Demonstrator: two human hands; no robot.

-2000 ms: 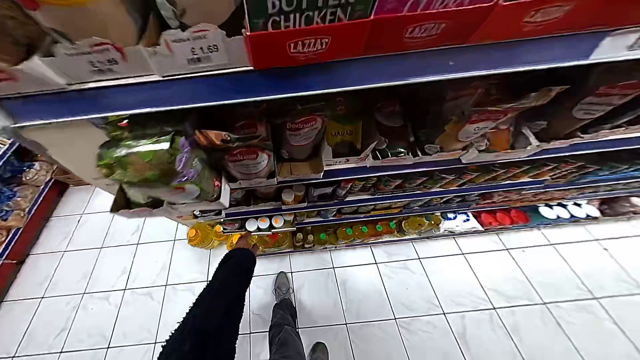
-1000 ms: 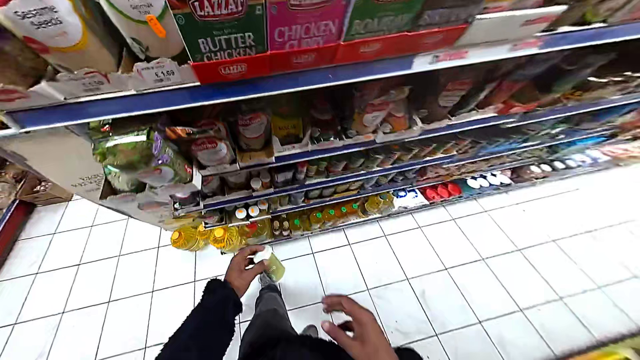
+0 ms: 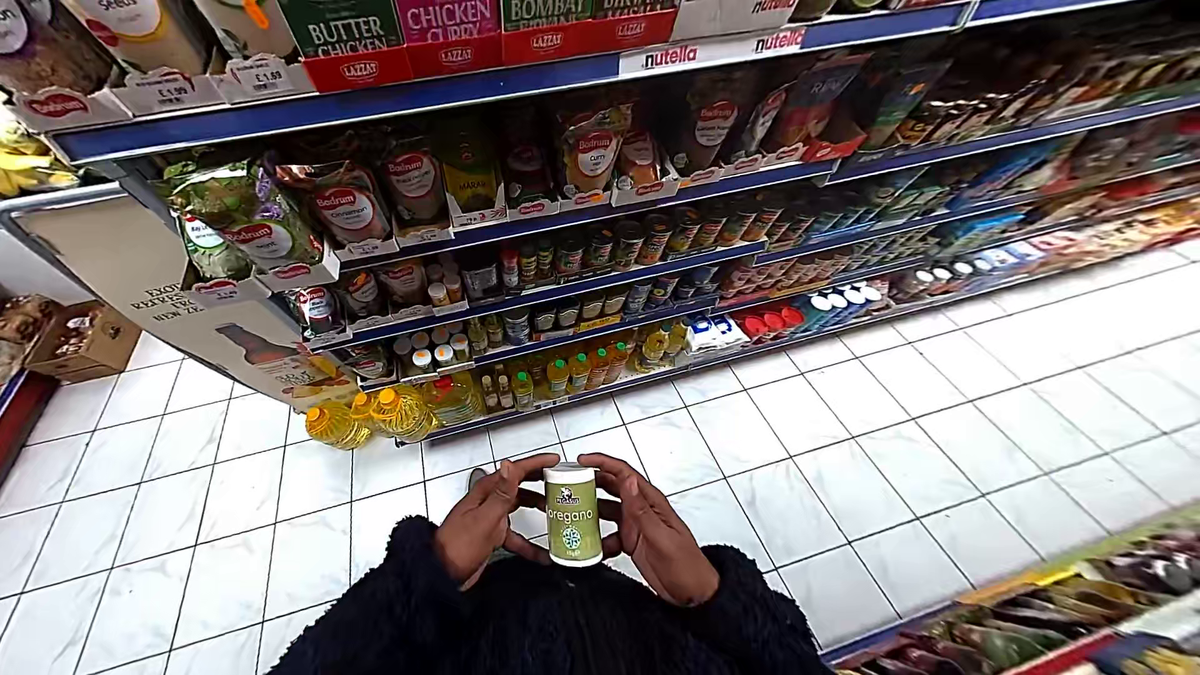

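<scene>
A small green oregano container (image 3: pixel 573 530) with a white top and base stands upright between my two hands, low in the middle of the view. My left hand (image 3: pixel 487 520) grips its left side, with fingers at the top edge and lower down. On the right side, my right hand (image 3: pixel 652 530) holds it in the same way. Its printed front faces me. Dark fuzzy sleeves cover both my arms. Beyond the hands, the low shelf holds white-lidded jars (image 3: pixel 441 347) and small bottles with green caps (image 3: pixel 558 375).
Large yellow oil bottles (image 3: pixel 403 412) stand on the floor at the shelf's left end. Spice pouches (image 3: pixel 412 178) fill the middle shelf, with boxed mixes (image 3: pixel 450 37) above. A cardboard box (image 3: pixel 89 337) sits far left. Another stocked shelf (image 3: pixel 1022 619) lies at lower right. White floor tiles (image 3: pixel 844 459) run between.
Two seconds ago my left arm reached down to the low shelf. One second ago only my left hand held the container; now my right hand has come in and both hold it.
</scene>
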